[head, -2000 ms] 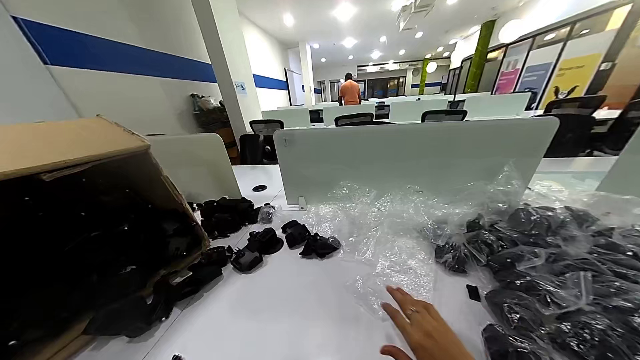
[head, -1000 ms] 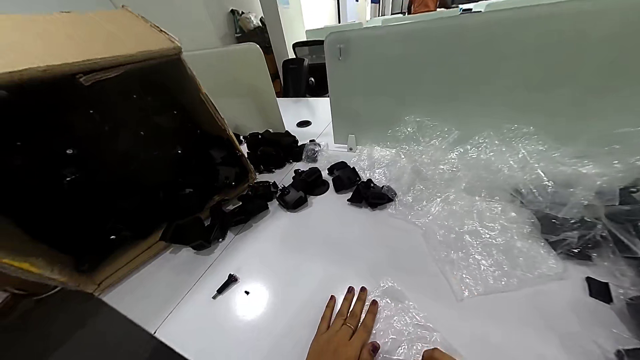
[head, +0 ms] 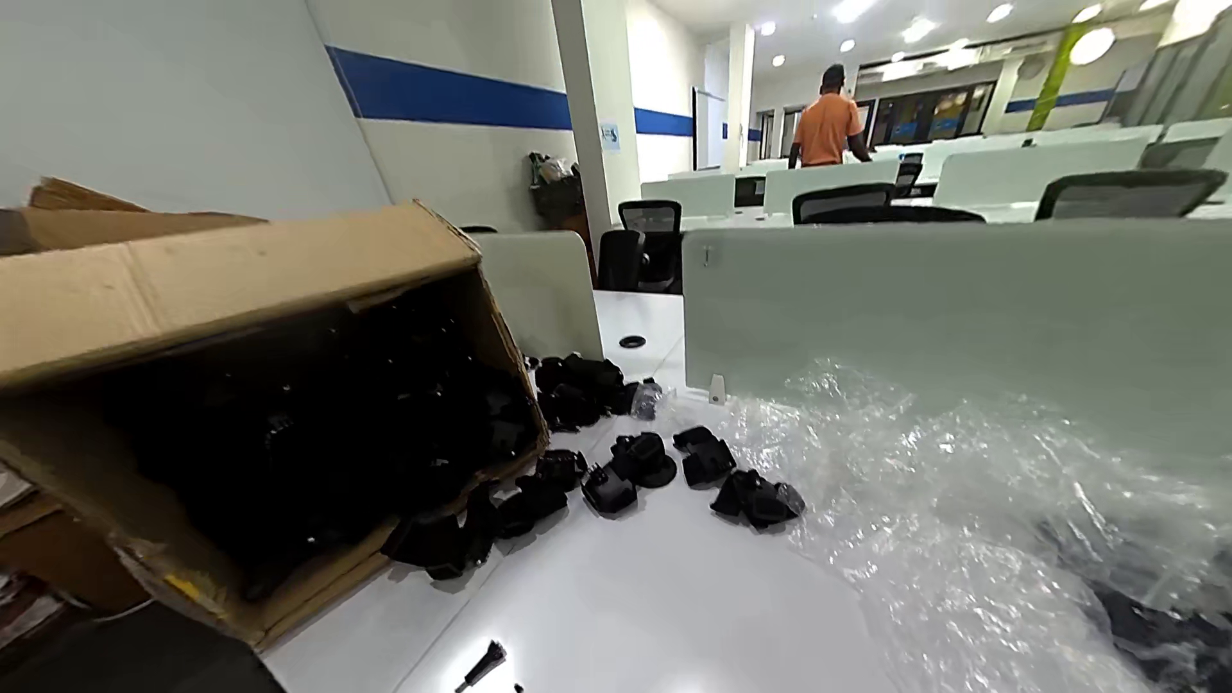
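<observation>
Neither my left hand nor my right hand shows in the head view. A cardboard box [head: 241,260] lies on its side at the left, its open mouth full of small black parts [head: 356,414]. Several black plastic mounts [head: 610,489] are strewn on the white table [head: 664,587] outside the box. Clear plastic bags [head: 924,539] lie crumpled across the right side, with dark items under them at the lower right. A small black screw-like piece [head: 481,664] lies near the bottom edge.
A frosted desk divider [head: 943,318] stands behind the bags, and a smaller divider [head: 544,289] behind the box. Beyond are mesh office chairs [head: 842,202] and a person in an orange shirt [head: 826,130]. A round black cable grommet [head: 632,342] sits in the tabletop.
A hand rested on the table by the plastic bags in both earlier frames; no hand is in view now. The view has swung up and left since one second ago.
</observation>
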